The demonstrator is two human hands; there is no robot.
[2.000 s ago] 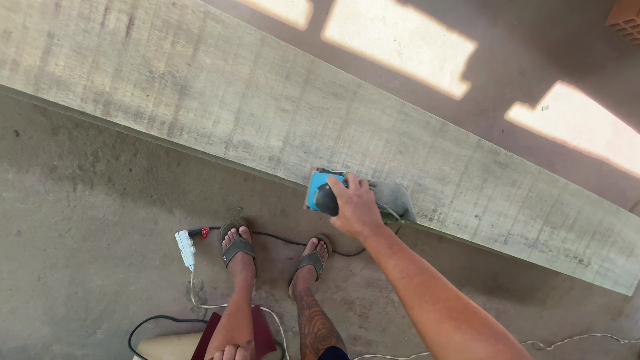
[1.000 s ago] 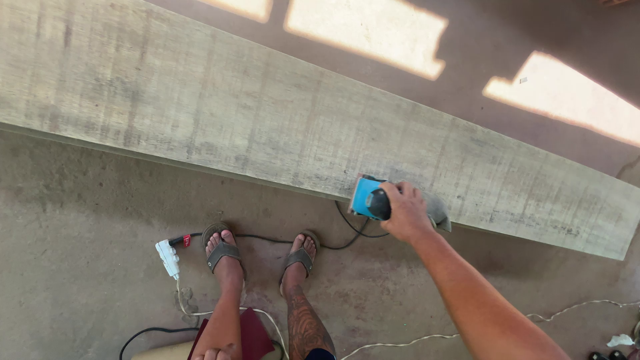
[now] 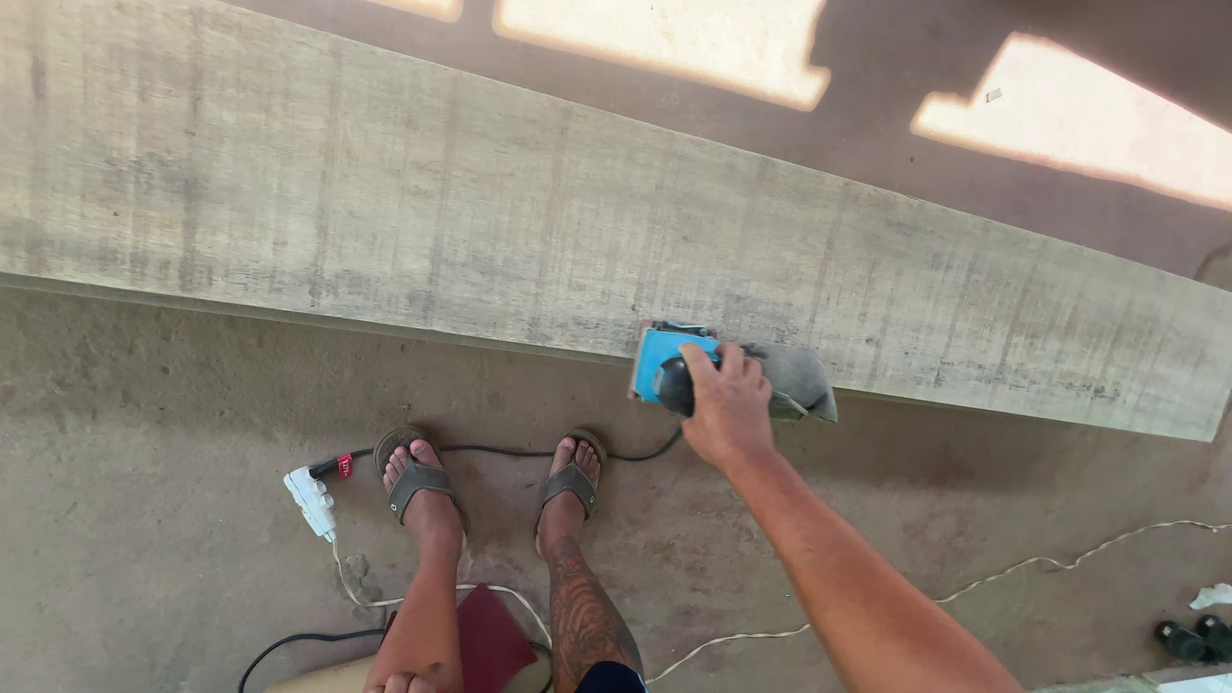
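My right hand [image 3: 729, 399] grips the black knob of a blue electric sheet sander [image 3: 664, 361] from above. The sander lies at the near edge of a long wooden plank [image 3: 539, 221], with part of its pad over the edge. A grey dust bag [image 3: 794, 375] hangs off its right side, beside my fingers. My left hand [image 3: 406, 681] rests low by my leg at the bottom edge of the view, mostly cut off; whether it holds anything does not show.
A black cord [image 3: 500, 449] runs past my sandalled feet to a white power strip [image 3: 311, 502]. A pale cord [image 3: 1044, 561] crosses the floor. A dark red sheet [image 3: 496, 640] lies by my legs. Dark shoes [image 3: 1184, 640] are at lower right.
Between two seconds and one second ago, my right hand moved the sander rightward along the plank's near edge. It stays gripped now. The view has shifted somewhat.
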